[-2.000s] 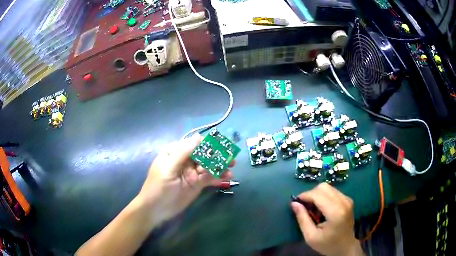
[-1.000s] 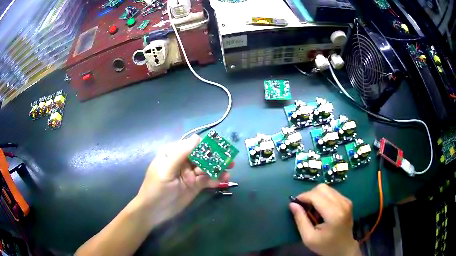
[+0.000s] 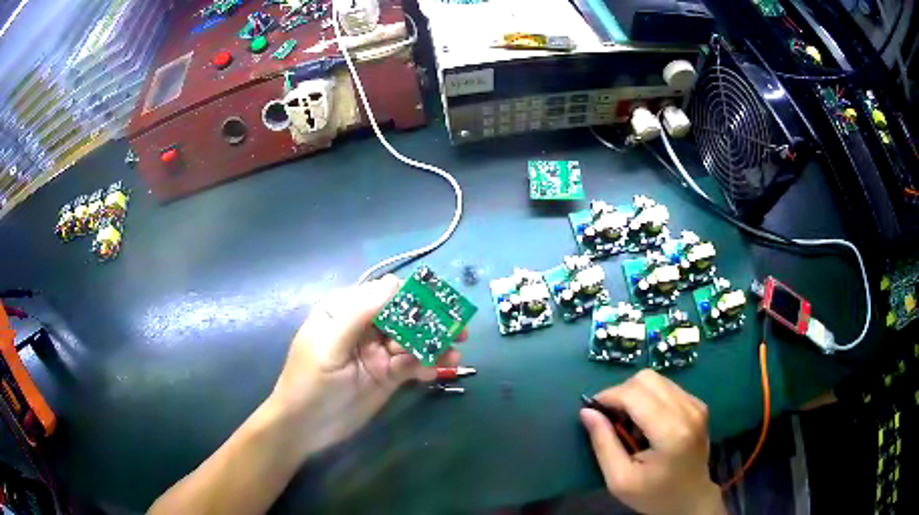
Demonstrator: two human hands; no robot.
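Note:
My left hand holds a green power supply board by its edges, flat soldered side up, above the mat. Alligator clips, one with a red sleeve, show just beyond the fingers of my left hand; whether the hand touches them I cannot tell. My right hand is at the lower right, holding the black plug end of the output plug lead. Its orange cable runs to the red USB tester. The tester's screen is dark.
Several boards lie parts side up at centre right. One board lies flat side up behind them. A dark red test box, a pale instrument and a cooling fan stand behind. A white cable crosses the mat.
The held board and my left hand have shifted very slightly left in the picture, along with the whole scene. Both hands keep the same grip.

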